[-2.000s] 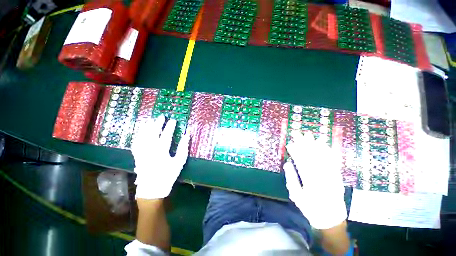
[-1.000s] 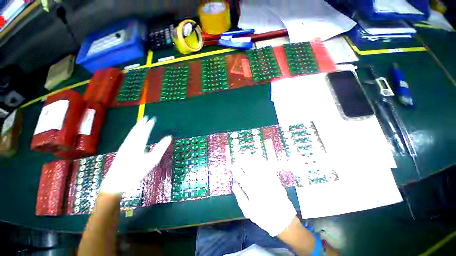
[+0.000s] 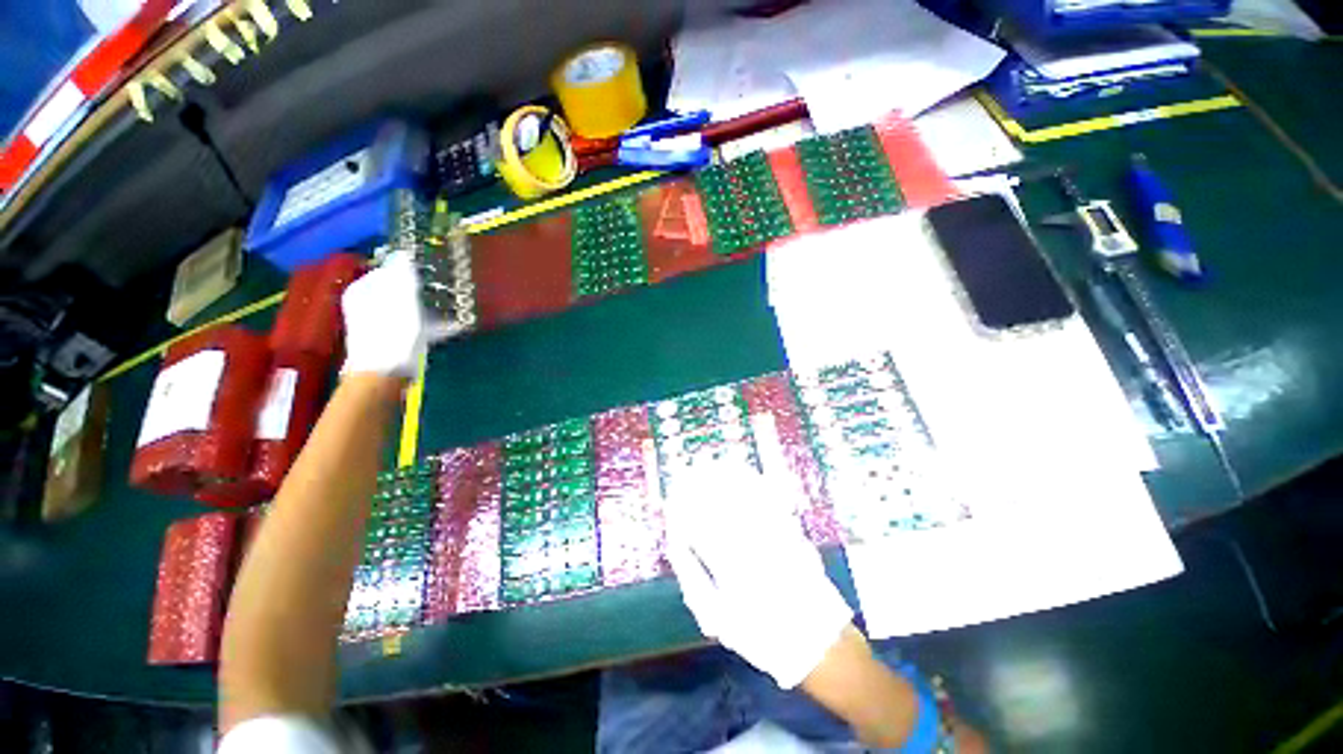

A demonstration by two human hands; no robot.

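Observation:
A near strip of pink-red bubble wrap (image 3: 629, 501) bears several green PCB panels, one of them in the middle (image 3: 548, 508). My gloved right hand (image 3: 751, 567) lies flat with fingers spread over a panel with round silver discs (image 3: 704, 427). It grips nothing that I can see. My gloved left hand (image 3: 386, 317) is at the left end of the far red strip (image 3: 523, 273). It holds the edge of a PCB panel with pale discs (image 3: 446, 273), which looks tilted. The fingertips are partly hidden. My left forearm covers the near strip's left part.
Red wrapped bundles (image 3: 184, 413) stand at left, with a rolled wrap end (image 3: 192, 589) below. A phone (image 3: 1000, 262) lies on white papers (image 3: 1016, 486). A caliper (image 3: 1156, 332) and blue tube (image 3: 1164, 221) are at right. Tape rolls (image 3: 601, 89) and a blue box (image 3: 339, 192) are behind.
My left hand has moved from the near strip up to the far strip and taken hold of a panel. Bare red wrap now shows where a far-strip panel lay. My right hand has stayed nearly still.

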